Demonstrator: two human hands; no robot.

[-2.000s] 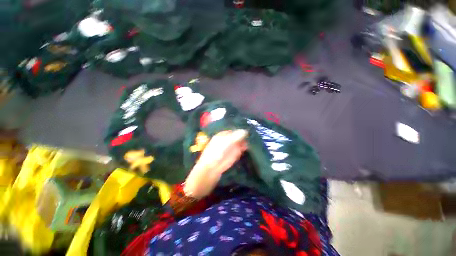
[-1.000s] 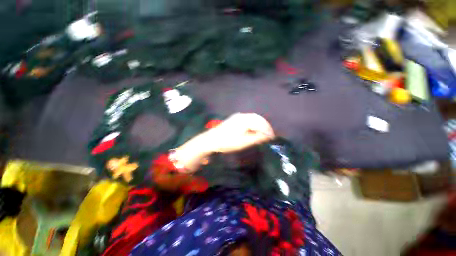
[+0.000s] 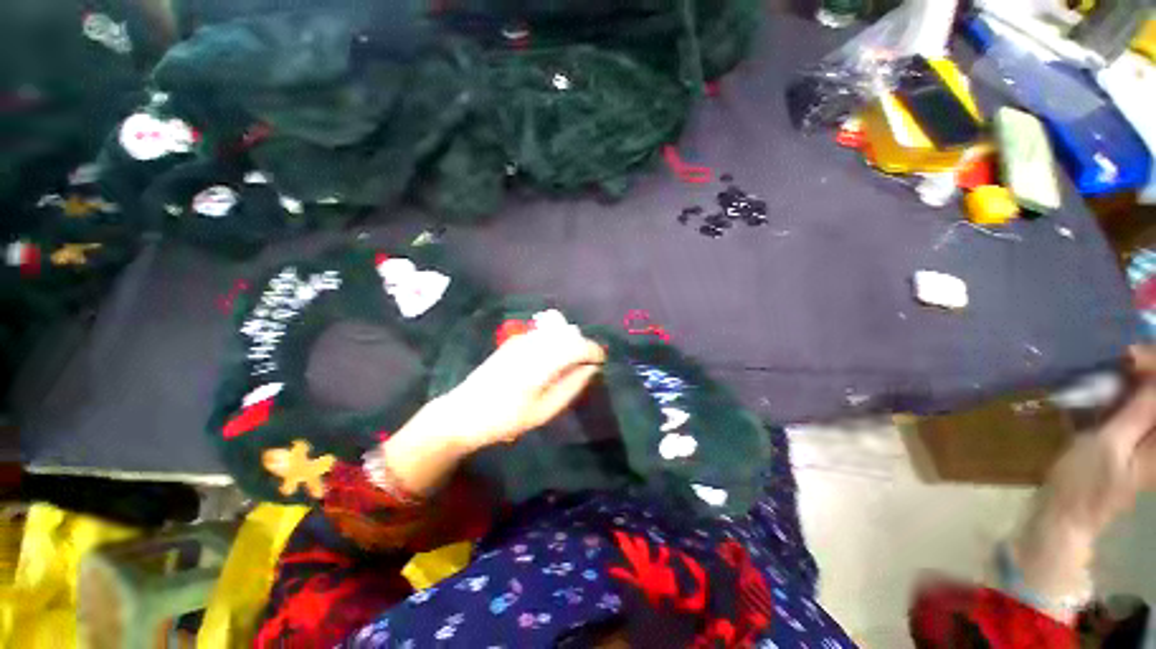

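My left hand [image 3: 507,391] pinches the upper edge of a dark green plush ring [image 3: 723,437] with white lettering, lying over the table edge and my lap. The fingertips are close together; no needle or thread can be made out there. My right hand [image 3: 1100,469] is far out at the right, blurred and cut off by the picture's edge; what it holds cannot be told. A second plush ring [image 3: 235,361] lies flat at the left, with white lettering, a snowman [image 3: 416,289], a red and white patch and a gingerbread figure [image 3: 298,469].
Green plush pieces [image 3: 418,108] are heaped at the far side. Small black bits [image 3: 739,207], a red loop [image 3: 644,326] and a white block [image 3: 941,289] lie on the grey table [image 3: 837,317]. Yellow and blue items stand far right. A carton [image 3: 982,444] and yellow bag [image 3: 44,571] are below.
My right hand has come into view at the right edge. My left hand has moved left and down, still at the ring. The view has shifted, and the picture is sharper.
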